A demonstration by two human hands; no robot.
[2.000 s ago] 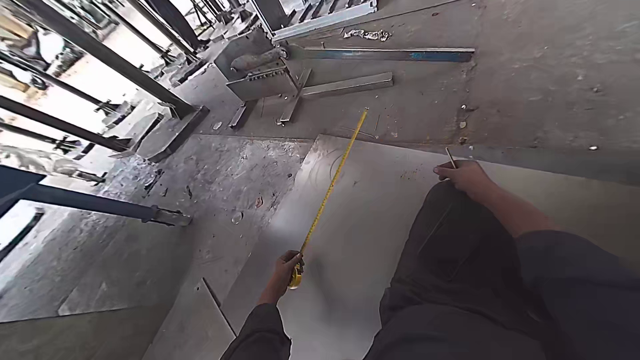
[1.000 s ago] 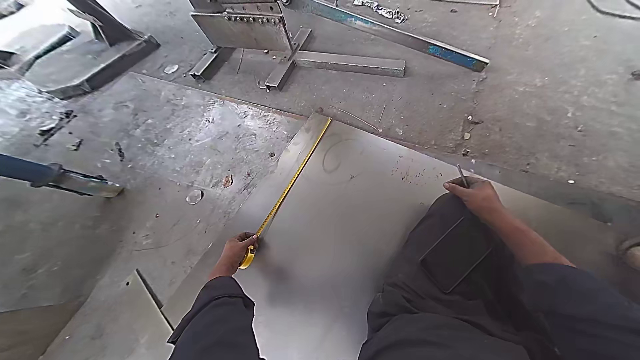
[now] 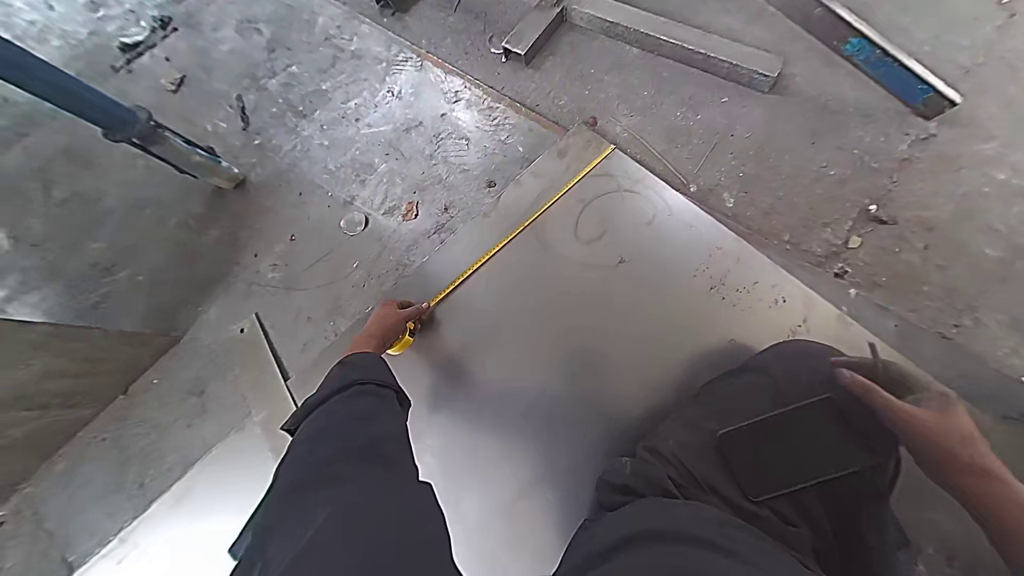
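My left hand point(image 3: 392, 324) grips the yellow case of a tape measure point(image 3: 402, 338) near the left edge of a flat metal sheet point(image 3: 552, 320). The yellow blade point(image 3: 520, 228) runs from the case up and right across the sheet, its far end at the sheet's upper edge close to the corner. A faint curved mark shows on the sheet beside the blade. My right hand point(image 3: 920, 408), partly blurred, is over my knee at the right and holds a thin dark rod-like tool point(image 3: 874, 358) between its fingers; which tool it is I cannot tell.
A steel bar point(image 3: 672, 42) lies on the floor beyond the sheet, with a blue-marked steel section point(image 3: 888, 68) to its right. A blue metal leg point(image 3: 76, 88) reaches in from the upper left. Another sheet point(image 3: 192, 496) lies at lower left. My knee covers part of the metal sheet.
The tape's far end, beyond the sheet's top edge two seconds ago, now lies at that edge near the corner. The view has moved closer to the sheet. Both hands keep their holds.
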